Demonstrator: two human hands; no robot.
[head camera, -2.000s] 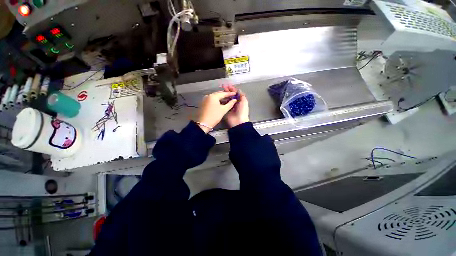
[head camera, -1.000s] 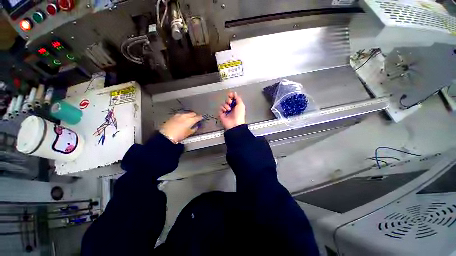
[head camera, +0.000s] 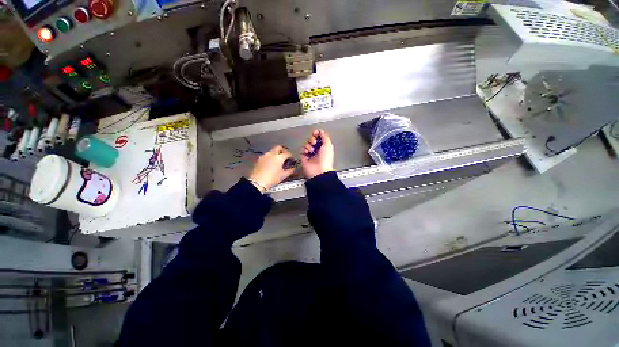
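Note:
My right hand (head camera: 317, 155) is palm up over the grey metal tray (head camera: 455, 122), its fingers curled round small dark blue wire pieces (head camera: 316, 144). My left hand (head camera: 273, 167) is just left of it, palm down near the tray's front edge, with something small and dark at its fingertips, too blurred to tell apart. A few loose thin wires (head camera: 246, 150) lie in the tray left of my left hand. A clear plastic bag (head camera: 399, 144) full of blue pieces lies in the tray to the right of my right hand.
The white ledge (head camera: 163, 196) at the left holds a lidded cartoon mug (head camera: 95, 188), a teal roll (head camera: 97, 152) and red and blue wire scraps (head camera: 152, 169). A ruler-like edge (head camera: 448, 156) runs along the tray's front. Machine parts (head camera: 246, 41) hang behind the tray.
The hands were together two seconds ago. My left hand then went left and down to the tray, and has now come back right, close to my right hand. The bag stays in the tray.

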